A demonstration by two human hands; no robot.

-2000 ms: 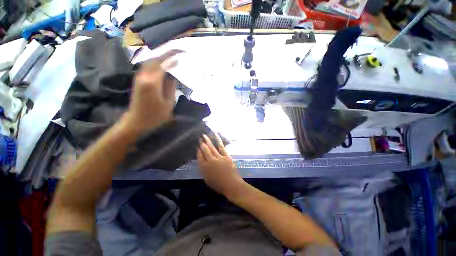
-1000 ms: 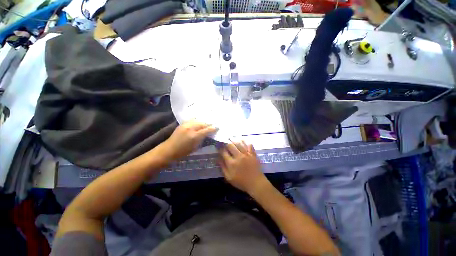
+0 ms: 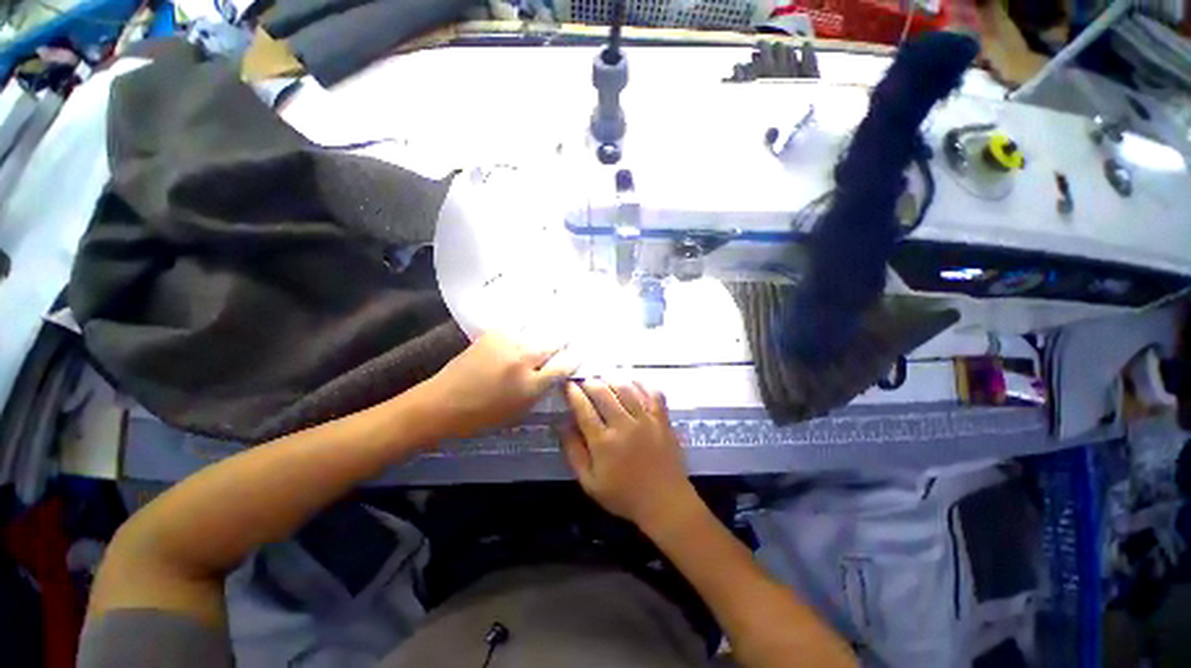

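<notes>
The dark grey panel (image 3: 248, 274) lies in folds on the left of the table. A white curved piece (image 3: 490, 248) lies at its right end, glaring under the lamp. My left hand (image 3: 503, 379) has its fingertips at the near edge of the white piece, thumb and finger together. My right hand (image 3: 627, 444) rests just right of it, fingertips at the same edge. The cloth under the fingers is washed out by glare. The machine's needle area (image 3: 651, 300) is beyond and right of my hands.
The sewing machine head (image 3: 993, 222) spans the right, with a navy cloth roll (image 3: 856, 196) over it. A ribbed grey-brown bundle (image 3: 797, 359) sits under the arm. The ruler-marked edge (image 3: 810, 431) runs in front. Pale pieces with dark patches (image 3: 901, 548) hang below, beside a blue crate (image 3: 1071, 522).
The dark panel was first bunched under my raised left hand. It now lies spread to the left, the white piece shows, and both hands have come together at its near edge.
</notes>
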